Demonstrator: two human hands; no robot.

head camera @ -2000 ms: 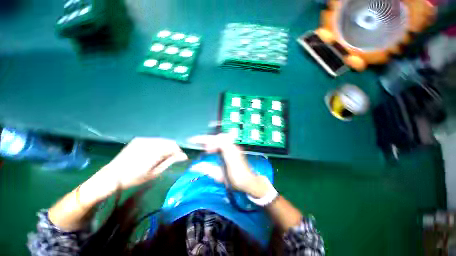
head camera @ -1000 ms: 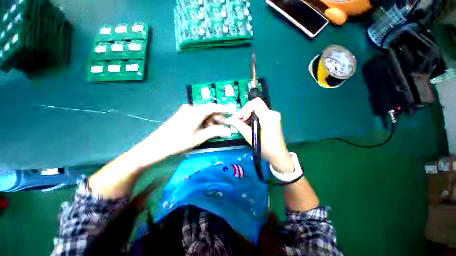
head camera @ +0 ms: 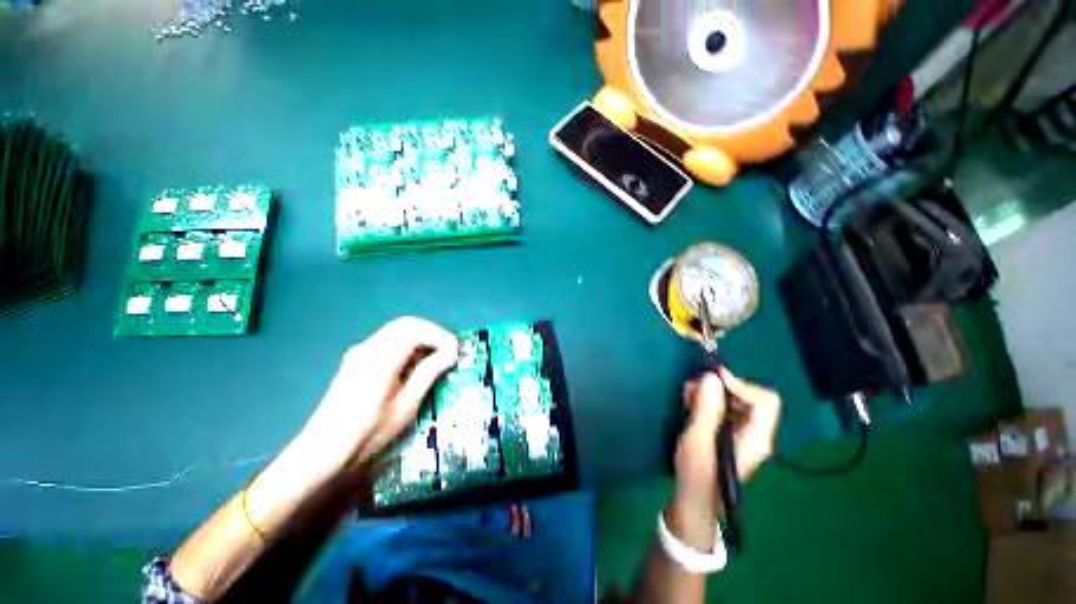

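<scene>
The green circuit board panel (head camera: 510, 407) lies in its black fixture (head camera: 566, 419) at the bench's near edge. My left hand (head camera: 384, 389) is at the panel's upper left, thumb and fingers close together; what is between them is hidden. Thin solder wire (head camera: 106, 484) trails on the mat left of my left forearm. My right hand (head camera: 726, 437), right of the panel, grips the black soldering iron (head camera: 727, 454). The iron's metal tip is in the round yellow-and-black pot (head camera: 729, 283), over its pale speckled centre.
Stacked panels (head camera: 427, 189) stand beyond the work. A smaller pile (head camera: 195, 254) and tall stack (head camera: 35, 218) are at left. Smartphone (head camera: 619, 163) and orange fan (head camera: 755, 71) are at the far side. The black soldering station (head camera: 867, 307) is at right; its cord hangs near my right hand.
The right hand has moved the iron from above the panel to the pot. The left hand has shifted to the panel's upper left, uncovering most of the board. The view has shifted.
</scene>
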